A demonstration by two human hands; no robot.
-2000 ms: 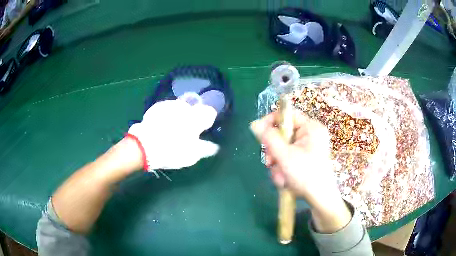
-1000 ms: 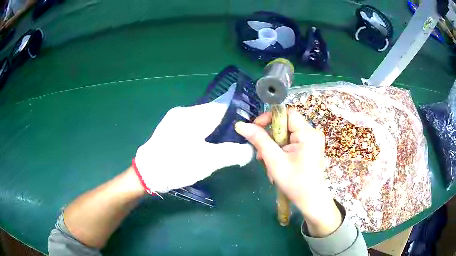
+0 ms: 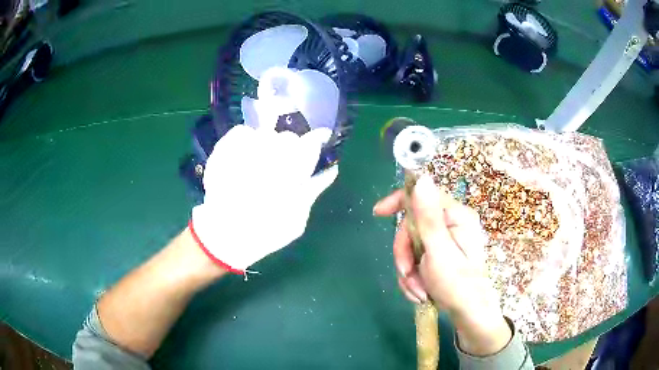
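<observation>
My left hand, in a white knitted glove with a red cuff edge, holds a dark navy fan unit by its lower part. The fan's round ribbed head with pale petals faces up, and the glove hides much of the neck and base. My bare right hand grips the wooden handle of a mallet, its round metal face with a centre hole pointing towards me. The mallet is right of the fan, apart from it. A clear plastic bag of copper pieces lies open beside my right hand.
Another fan with a dark part beside it lies behind the held fan. A further fan stands near the pale metal upright. A dark bag is at the far right, and a fan at the left rim.
My left hand has turned the fan unit face up and moved it away from me and left. My right hand has drawn back from the fan with the mallet. The fans behind have shifted left.
</observation>
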